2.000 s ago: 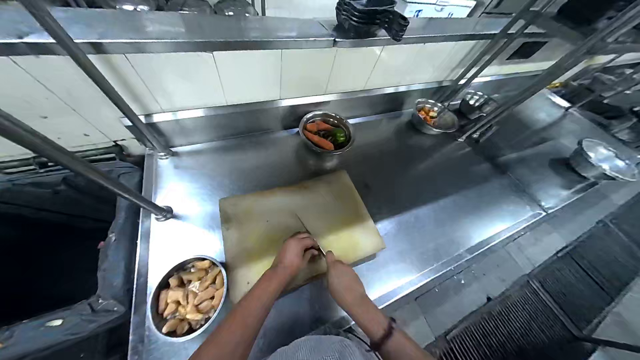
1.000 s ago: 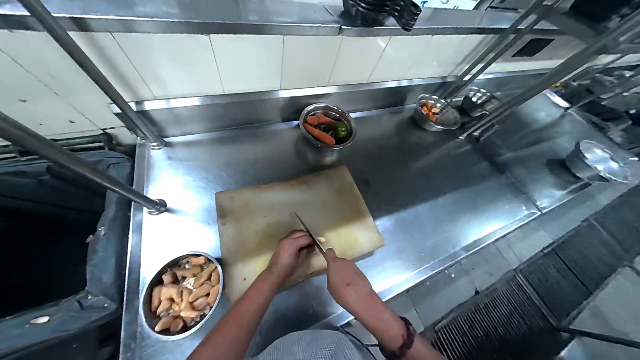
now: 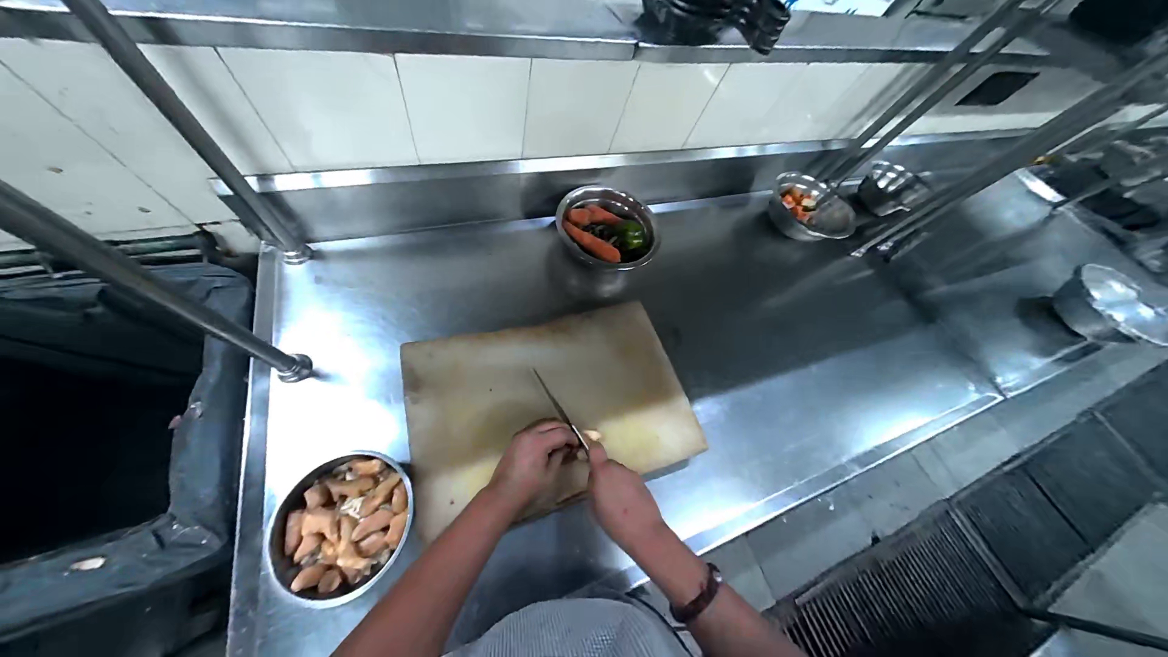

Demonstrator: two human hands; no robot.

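Observation:
My right hand (image 3: pixel 620 493) grips a knife (image 3: pixel 557 401) near the front edge of a worn, pale cutting board (image 3: pixel 547 365). The blade points up and left across the board. Close against the blade, the bent fingers of my left hand (image 3: pixel 538 456) hold a small piece of food that they mostly cover; its kind cannot be told. A small pale cut piece (image 3: pixel 591 436) lies just beyond the knife. Left of the board, a round metal bowl (image 3: pixel 408 511) is full of orange-brown chunks (image 3: pixel 342 525), apparently food.
A steel bowl (image 3: pixel 650 255) with carrots (image 3: pixel 593 242) and a green pepper (image 3: pixel 631 235) stands behind the board on the steel counter (image 3: pixel 438 283). Farther right are a bowl of cut vegetables (image 3: pixel 812 228) and metal pots (image 3: pixel 1095 306). Slanting posts (image 3: pixel 173 109) and a lined bin (image 3: pixel 219 365) are left.
A small pale piece now shows beside the blade; two seconds ago it was not visible. My hands stay at the board's front edge, with the knife shifted slightly.

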